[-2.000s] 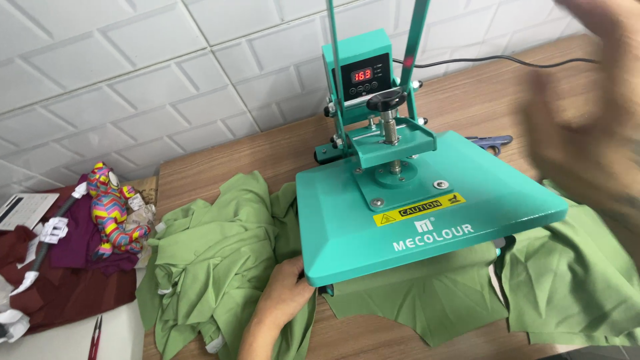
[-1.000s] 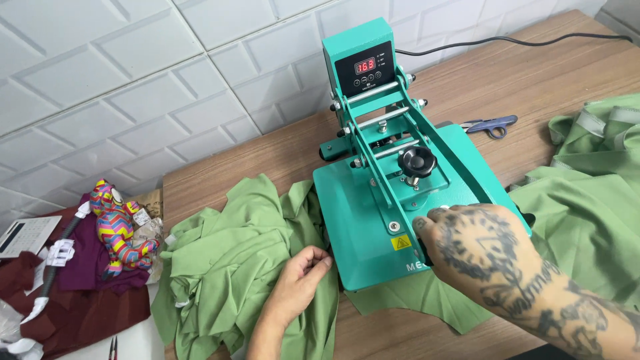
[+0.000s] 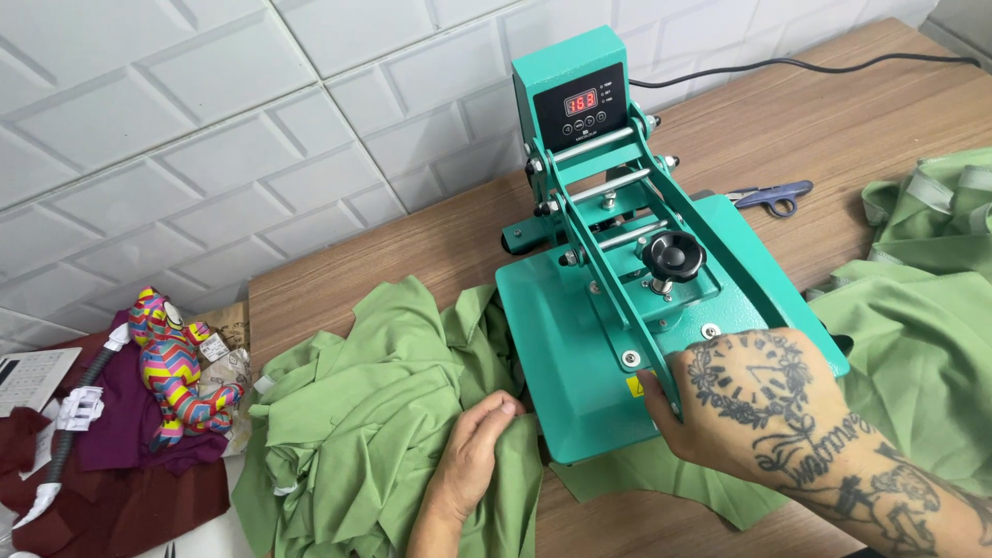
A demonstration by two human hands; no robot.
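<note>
A teal Mecolour heat press [image 3: 566, 349] stands on the wooden table with its lever down over the upper plate and its red display lit. My right hand [image 3: 744, 395] is closed around the lever's front end; the grip itself is hidden under my fingers. Green fabric [image 3: 666, 473] sticks out from beneath the plate's front edge. At the plate's left side, my left hand [image 3: 473, 457] rests on a heap of green fabric [image 3: 356, 403], fingers bent near the cloth's edge; whether they pinch it I cannot tell.
Blue-handled thread snips [image 3: 775, 195] lie behind the press. More green fabric [image 3: 914, 333] spreads at the right. A patterned stuffed toy [image 3: 174, 372], maroon cloth [image 3: 132, 504] and a grey hose with white fittings [image 3: 66, 434] are at left. A black cable [image 3: 744, 71] runs along the tiled wall.
Two seconds ago the lever stood raised and my right hand was a blur off to the right; now the lever is down in its hold. My left hand has come away from the plate's corner onto the cloth.
</note>
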